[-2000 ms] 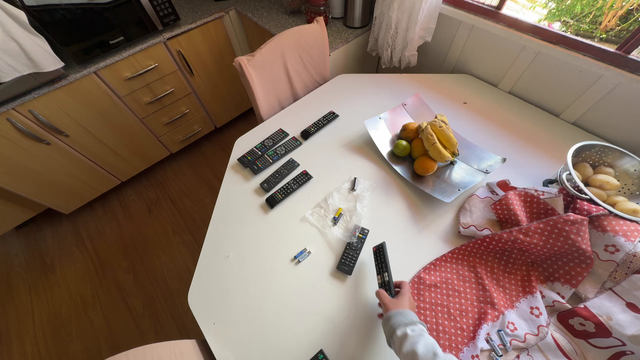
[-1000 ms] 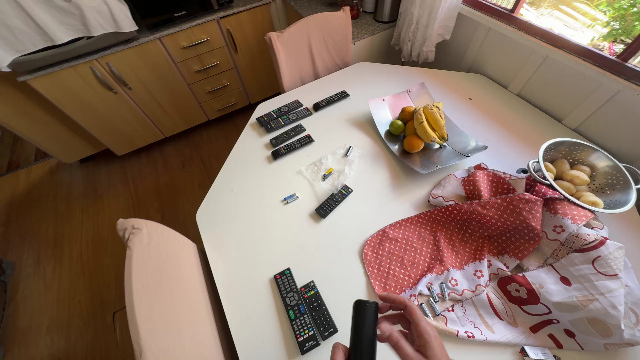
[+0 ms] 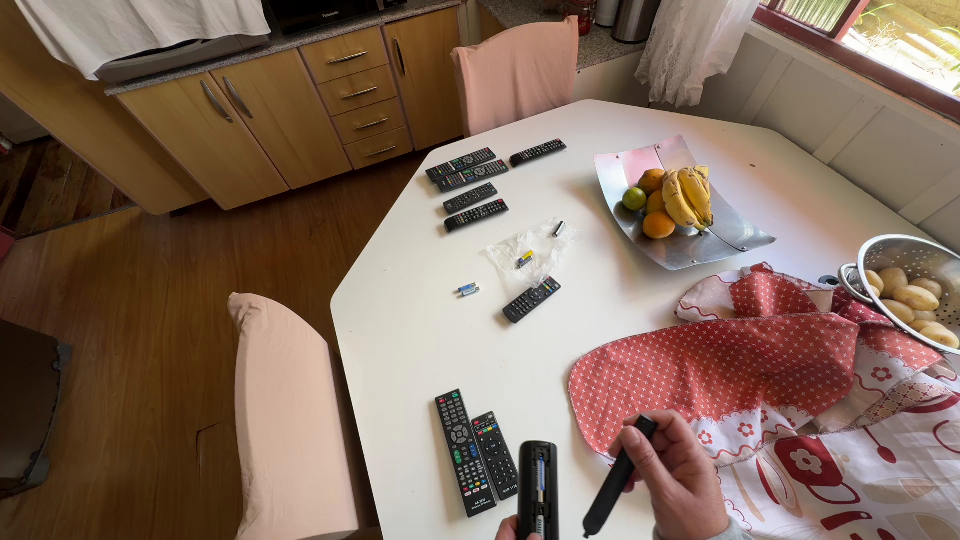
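My left hand, mostly cut off by the bottom edge, holds a black remote control with its back up; its battery bay is uncovered and batteries show inside. Just right of it, my right hand pinches a long black battery cover between thumb and fingers. Left of the remote, a long remote control and a shorter one lie buttons up, side by side. Farther up, another remote control touches a clear plastic bag with batteries on it. Two batteries lie left of the bag.
Several remote controls lie near the table's far left edge. A metal fruit tray stands at the back, a colander of potatoes at the right. A red and white patterned cloth covers the right side. Fabric-covered chairs stand around the table.
The battery cover has come off the remote and is now in my right hand, apart from it. Two seconds ago my hand held a remote with its buttons showing. The view has shifted.
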